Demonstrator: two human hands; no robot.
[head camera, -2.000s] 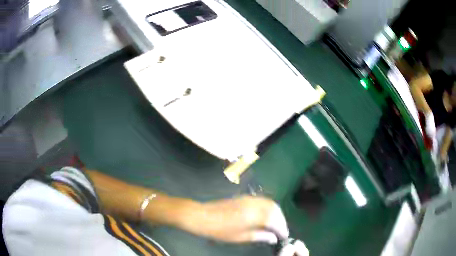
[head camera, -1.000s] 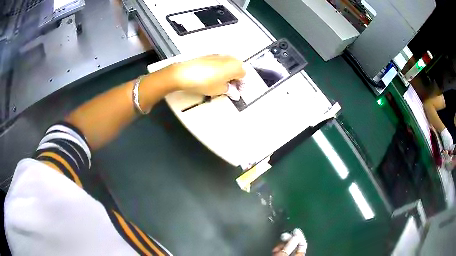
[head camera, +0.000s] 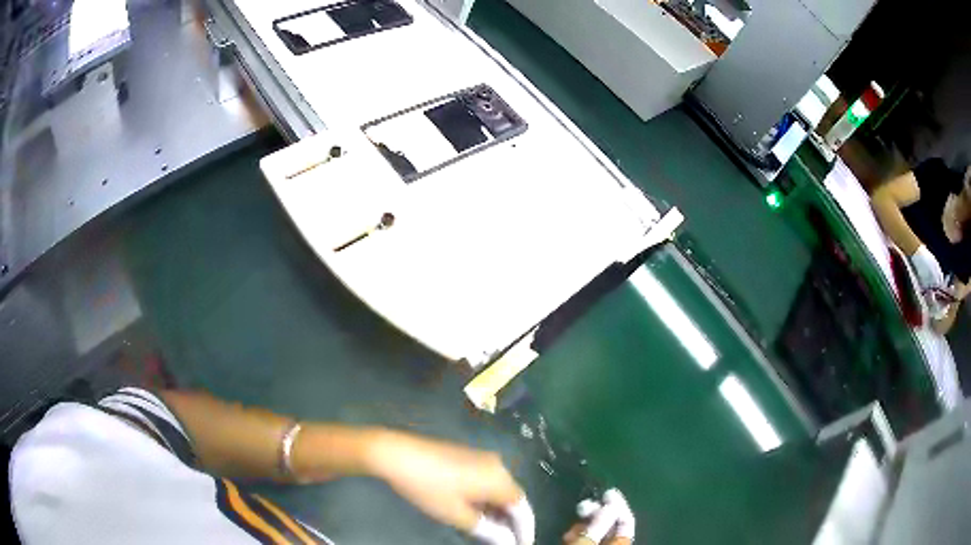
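Observation:
A phone frame (head camera: 400, 163) lies flat on the near part of the white belt (head camera: 468, 245), its camera holes toward the upper right. A second phone frame (head camera: 287, 39) lies farther up the belt. My left hand (head camera: 458, 490) is over the dark green mat below the belt end, fingers bent down, with white cots on the fingertips. My right hand (head camera: 605, 519) is just to its right, cut off by the bottom edge, white-cotted fingertips close together. Whether either hand holds something small is not visible.
Yellow tape (head camera: 498, 375) marks the belt's near corner, with small shiny scraps (head camera: 538, 431) beside it. A grey machine bed (head camera: 138, 117) is at left, a light grey cabinet (head camera: 783, 64) at upper right. A person's gloved hand (head camera: 930, 268) is at far right.
My left hand has let go of the nearer phone frame on the belt and moved back down beside my right hand. That frame was absent two seconds ago.

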